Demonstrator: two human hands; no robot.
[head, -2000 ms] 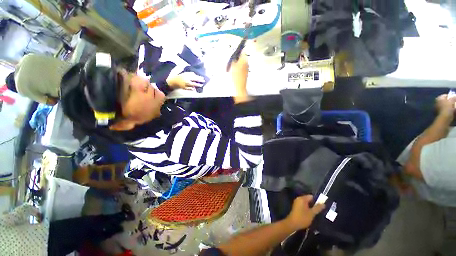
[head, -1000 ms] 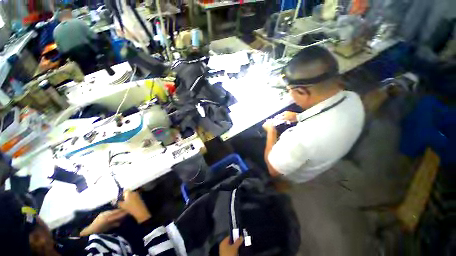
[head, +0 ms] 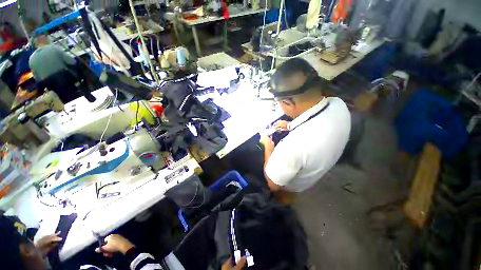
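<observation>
A black and dark grey garment [head: 263,229] with a narrow white-striped trim lies heaped at the bottom centre. Two small white labels [head: 249,258] show near the lower end of the trim. My left hand [head: 233,263] is cut off by the bottom edge; its fingers pinch the garment at the trim beside the labels. The rest of my left arm is out of the picture. My right hand is not in view.
A blue crate [head: 241,178] stands behind the garment, beside a white sewing table [head: 124,196]. A worker in a white shirt [head: 311,145] sits beyond it. Another worker's hands [head: 116,244] show at lower left. A wooden bench [head: 423,184] stands right.
The view has swung up and right from the striped worker, then shifted slightly. The garment and my left hand now sit lower in the picture; the grip on the trim stays.
</observation>
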